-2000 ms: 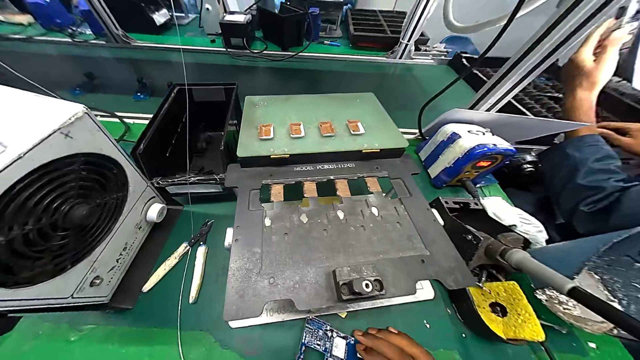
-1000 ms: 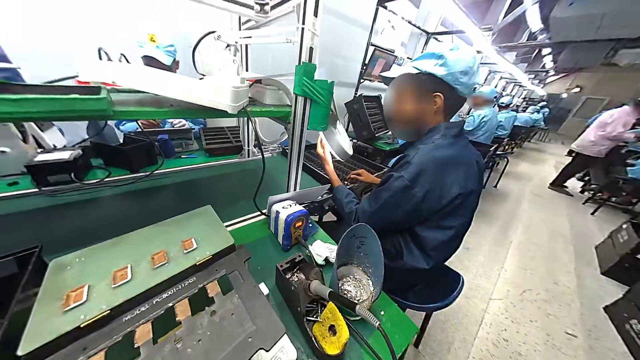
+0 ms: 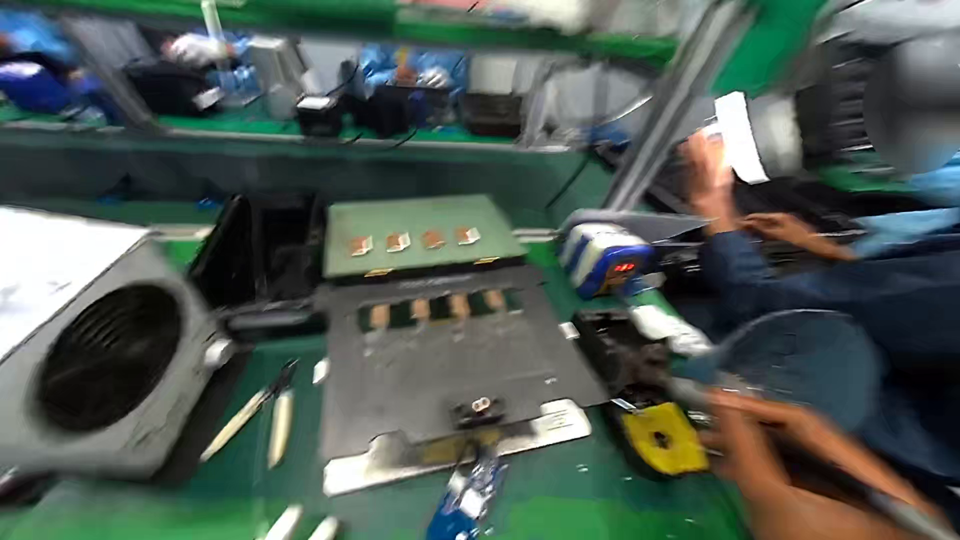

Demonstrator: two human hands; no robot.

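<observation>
My right hand (image 3: pixel 795 465) is at the lower right, its fingers around the soldering iron (image 3: pixel 847 480) beside its stand (image 3: pixel 622 352); motion blur softens the grip. My left hand is out of view. A blue circuit board (image 3: pixel 461 502) lies at the bottom centre, its upper end by the dark fixture plate (image 3: pixel 420 375). Small copper-coloured pieces (image 3: pixel 460 305) sit in a row of slots in that plate. Behind it, a green-topped block (image 3: pixel 420 210) carries several similar pieces on pale backings. A yellow sponge (image 3: pixel 664 439) sits at the front of the stand.
A fan unit (image 3: pixel 112 352) stands at left, with cutters (image 3: pixel 277 420) with pale handles beside it. Behind are a black bin (image 3: pixel 277 247) and a metal post (image 3: pixel 667 112). A blue-and-white soldering station (image 3: pixel 604 255) and a co-worker's arm and hands (image 3: pixel 709 180) are at right.
My right hand has come to the soldering iron, which stood untouched in its stand one second ago. The view has swung right, then back to the bench.
</observation>
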